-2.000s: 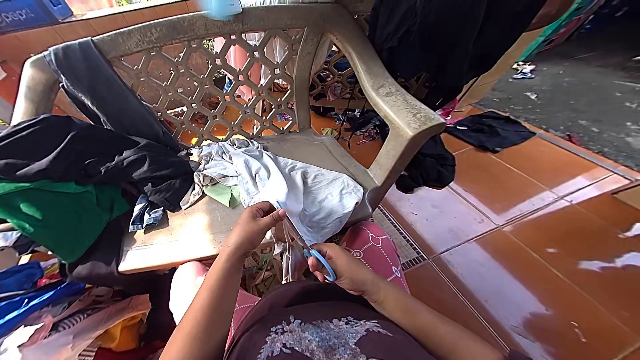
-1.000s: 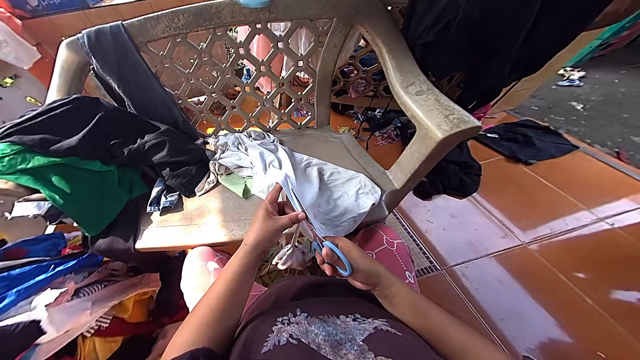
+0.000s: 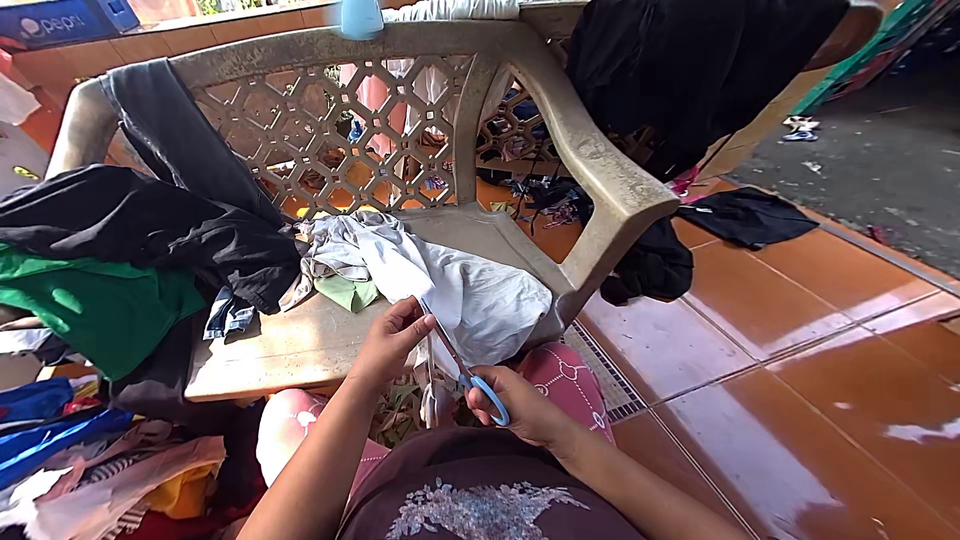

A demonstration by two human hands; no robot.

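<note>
A white cloth (image 3: 487,296) lies over the front right part of the plastic chair seat (image 3: 300,352) and hangs off its edge. My left hand (image 3: 397,337) pinches the cloth's near edge between thumb and fingers. In my right hand (image 3: 510,401) are scissors with light blue handles (image 3: 489,400), whose blades point up and left along the cloth to my left fingertips. Whether the blades are apart is hard to tell. A pale green scrap (image 3: 347,292) lies beside the white cloth.
Black garments (image 3: 150,225) and a green cloth (image 3: 97,307) cover the chair's left side. Mixed fabric pieces (image 3: 112,487) are heaped at lower left. The latticed backrest (image 3: 337,142) and armrest (image 3: 622,180) bound the seat. A black cloth (image 3: 750,217) lies on the tiled floor (image 3: 750,390).
The scissor blades, low by the cloth's hanging edge two seconds ago, now reach up to my left fingertips. My left hand, fingers spread a second ago, now pinches the cloth.
</note>
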